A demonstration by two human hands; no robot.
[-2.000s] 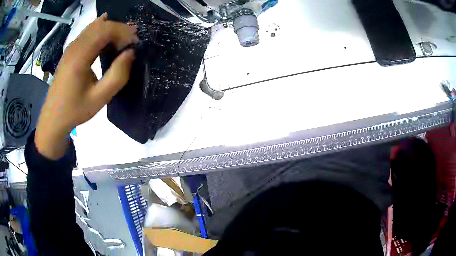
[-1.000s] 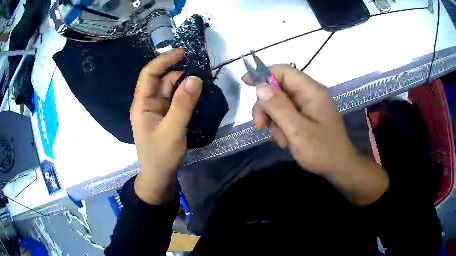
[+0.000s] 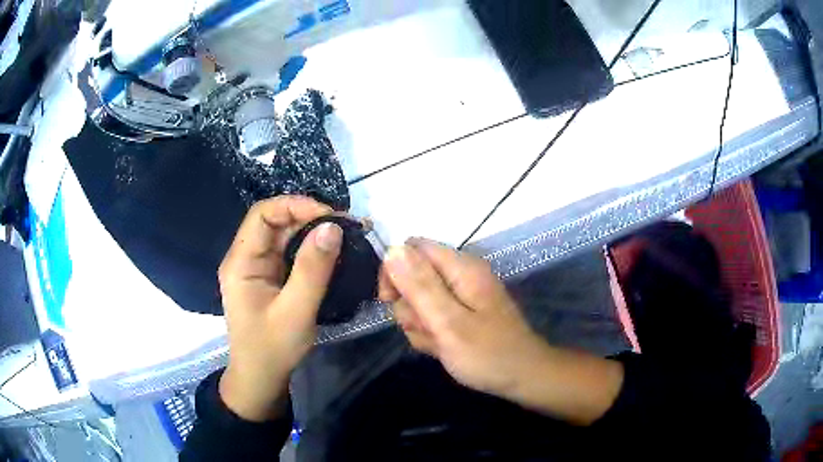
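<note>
Black fabric [image 3: 153, 217] with white flecks lies on the white machine table, left of and below the machine's needle area [image 3: 256, 126]. My left hand [image 3: 280, 280] pinches the fabric's near right end, which is curled into a rounded dark fold [image 3: 350, 275] at the table's front edge. My right hand [image 3: 451, 311] holds small snips [image 3: 376, 240], whose metal tip touches or nearly touches the fold beside my left fingertips. The handles of the snips are hidden in my fingers.
A flat black rectangle, perhaps a phone [image 3: 545, 54], lies on the machine bed. Thin black cords [image 3: 541, 155] cross the table. A red basket [image 3: 765, 298] with dark pieces stands at right below the ruler-marked edge [image 3: 577, 245]. Part of a blue basket [image 3: 177, 417] shows at lower left.
The snips in my right hand have moved left and down to the fabric in my left hand. The fabric end is now curled round. The view has shifted, showing more of the machine.
</note>
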